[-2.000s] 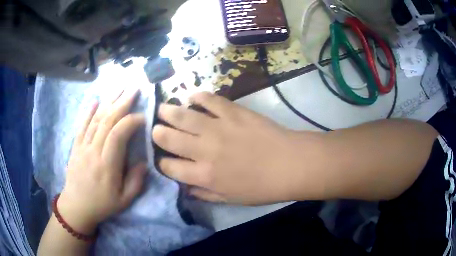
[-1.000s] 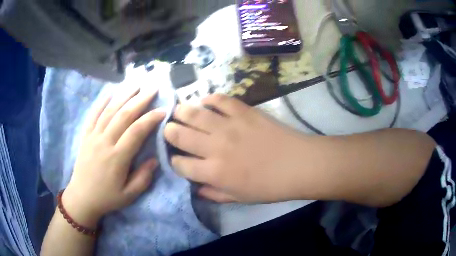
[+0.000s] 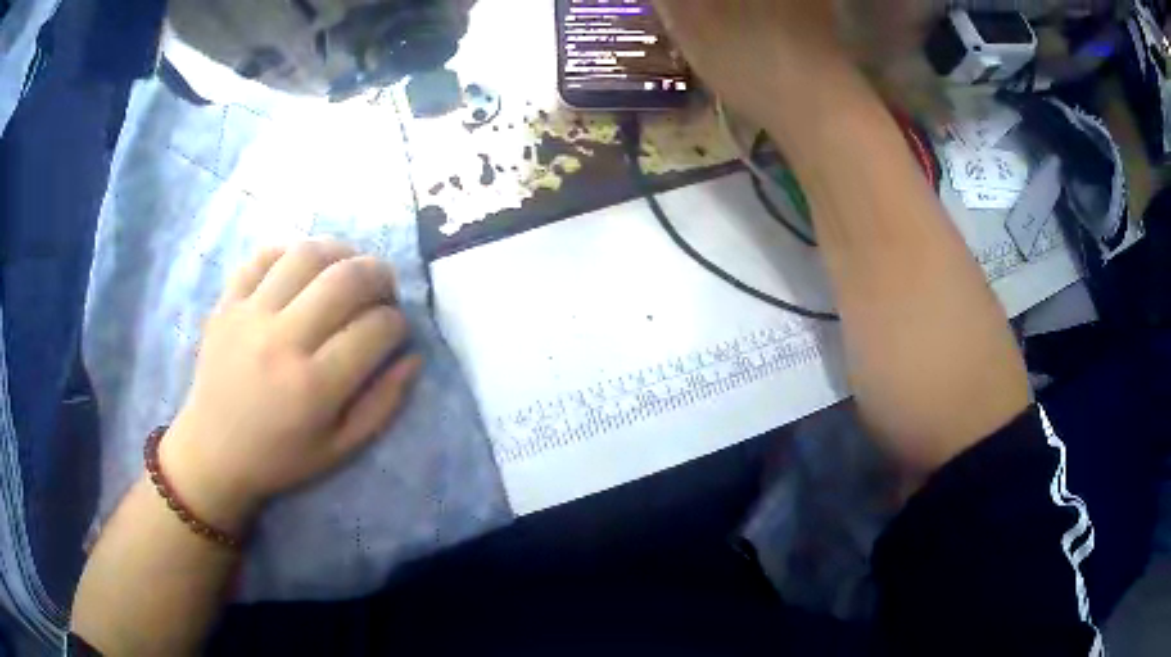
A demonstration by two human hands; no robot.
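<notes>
A light blue-grey quilted panel [image 3: 385,501] lies on the left of the table, its upper part washed out by the lamp under the sewing machine head [image 3: 315,39]. My left hand [image 3: 302,366] rests on the panel with its fingers curled; whether it grips the cloth cannot be told. My right hand [image 3: 745,45] is at the top edge of the picture, blurred and partly cut off, beside the smartphone [image 3: 623,51]. Its fingertips are not clear. The scissors show only as a bit of green handle [image 3: 790,186] and red handle [image 3: 921,148] behind my right forearm.
A thin black cable [image 3: 700,263] loops over the white tabletop with its printed ruler [image 3: 642,392]. The chipped machine bed plate [image 3: 514,173] is above it. A small white and black device [image 3: 982,49], white labels [image 3: 982,173] and dark cloth lie at the right.
My right hand has left the panel's edge and moved up and right past the phone. My left hand's fingers have curled. The panel's right edge now lies straighter, and the tabletop ruler is uncovered.
</notes>
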